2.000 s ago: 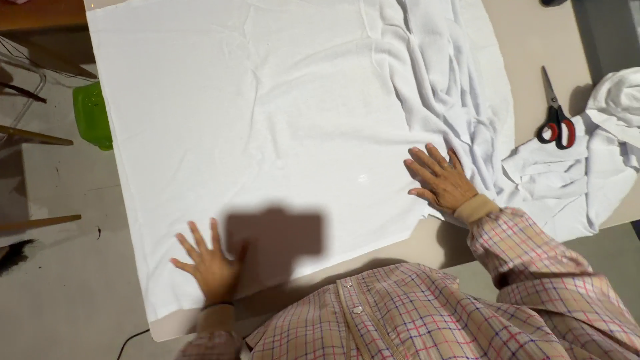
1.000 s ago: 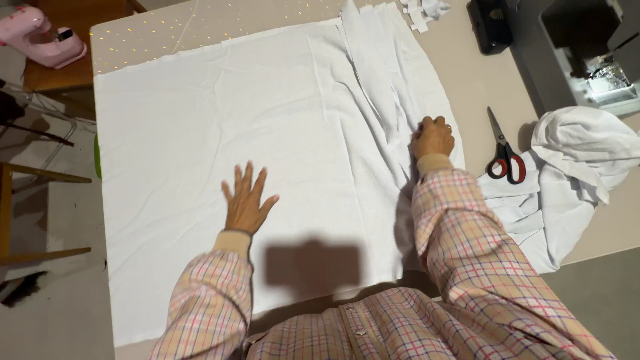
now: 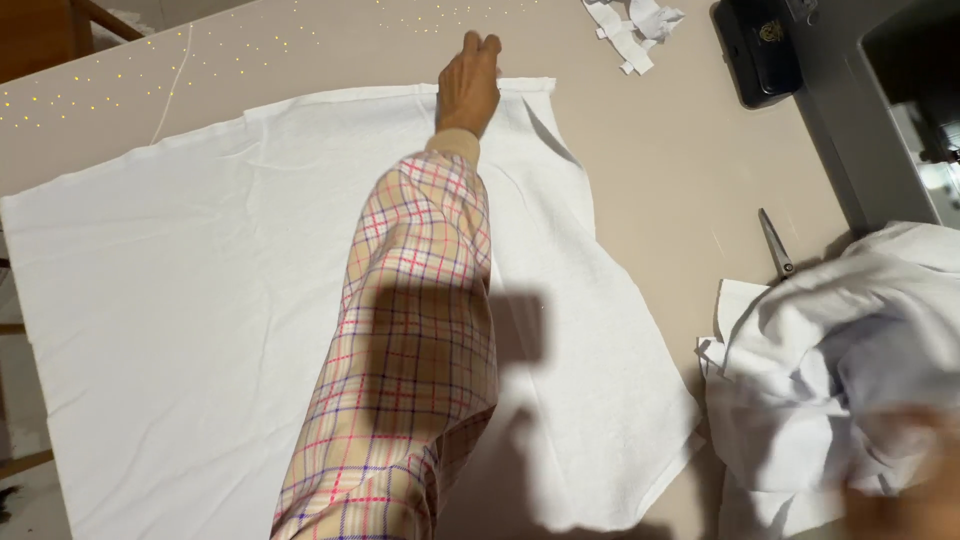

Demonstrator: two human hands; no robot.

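A large white cloth (image 3: 187,300) lies spread on the beige table, with low wrinkles and a small fold near its upper right corner. My left hand (image 3: 469,86) reaches across it to the far edge, fingers bent over that edge; whether they pinch it is hidden. At the lower right, my right hand (image 3: 900,465) is a blur at a bunched heap of white cloth (image 3: 795,397), its grip unclear. The scissors (image 3: 776,244) point away from me, blades showing beside the heap and handles covered by it.
White fabric scraps (image 3: 634,34) lie at the far side of the table (image 3: 660,172). A black case (image 3: 757,52) stands beside a grey machine or its base (image 3: 832,112) on the right. Small yellow light spots and a pale thread show at the far left.
My left hand has moved from the middle of the cloth to its far edge. My right hand has gone right to the heap. The folds at the cloth's right side are spread flatter. Scissor handles are now covered.
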